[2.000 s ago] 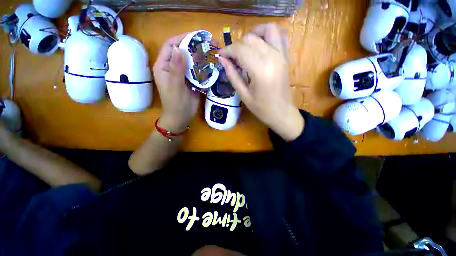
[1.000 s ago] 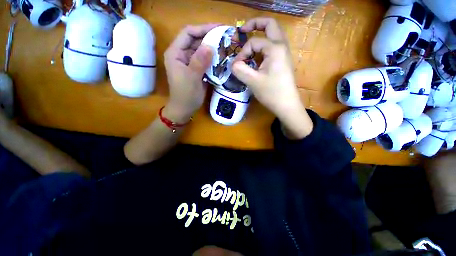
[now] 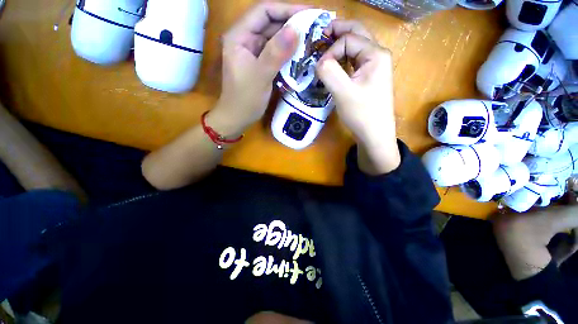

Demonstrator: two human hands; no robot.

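My left hand (image 3: 255, 60), bare with a red bracelet, holds the white rear cover (image 3: 303, 39) tilted, its open side facing right. The white camera body (image 3: 298, 123) lies just below the cover on the orange-brown table, its dark lens window facing up and its upper end open. My right hand (image 3: 359, 76) has its thumb and fingertips closed at the cover's open side, among thin wires and dark inner parts. The fingers hide what they pinch; a wire or plug cannot be made out.
Two white camera units (image 3: 170, 44) stand at the upper left. A loose pile of camera units (image 3: 466, 121), some with wires out, lies at right. Clear plastic trays (image 3: 412, 7) are at the far edge. Another person's arm (image 3: 28, 155) is at left, and a hand (image 3: 523, 237) at lower right.
My right hand has closed in on the cover's open side, and the strip with a yellow end no longer shows. The view has shifted, and another person's hand now shows at lower right.
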